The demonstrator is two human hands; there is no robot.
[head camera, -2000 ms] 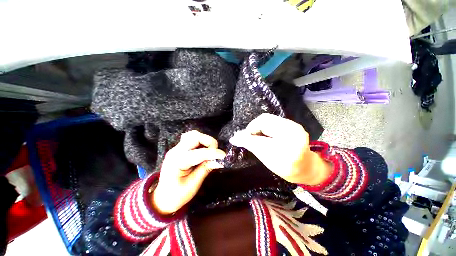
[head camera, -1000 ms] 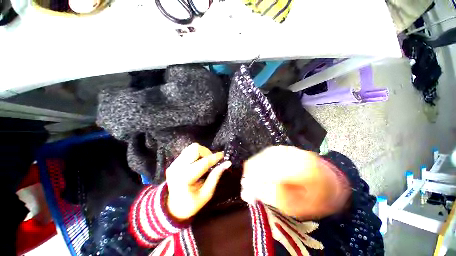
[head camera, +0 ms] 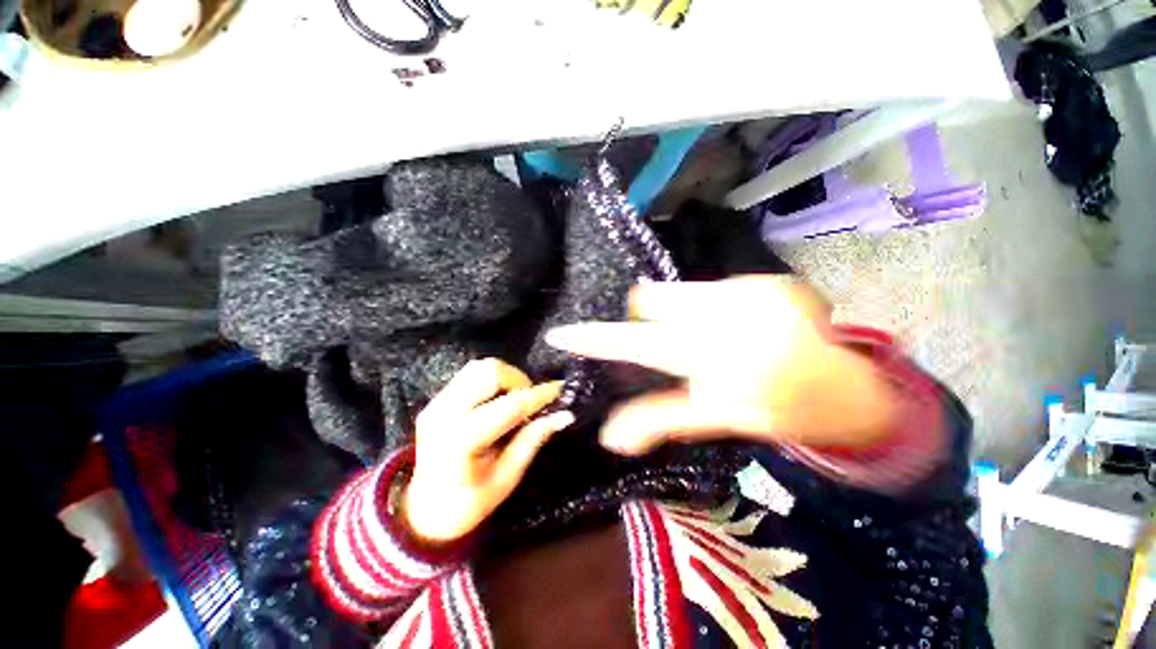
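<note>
A dark grey flecked garment (head camera: 380, 285) lies bunched between the white table and the wearer's lap. A band of trim (head camera: 630, 231) with white-silver glints runs along its raised edge. My left hand (head camera: 475, 450) pinches the garment edge between thumb and fingers. My right hand (head camera: 748, 374) is blurred, just right of the left hand and over the garment, with thumb and forefinger apart. No needle or thread can be made out. The part of the garment under my right hand is hidden.
The white table (head camera: 507, 89) holds black scissors (head camera: 393, 25), small dark bits (head camera: 418, 71), a round tray (head camera: 76, 51) and a yellow-and-black striped item (head camera: 653, 10). A blue basket (head camera: 152, 488) stands at left. A lilac stool (head camera: 875, 203) and white frame (head camera: 1059, 475) are at right.
The view has shifted, bringing the scissors and tray into sight. My right hand left the garment edge, swung towards my body, then moved back up with its fingers spread. My left hand kept its pinch.
</note>
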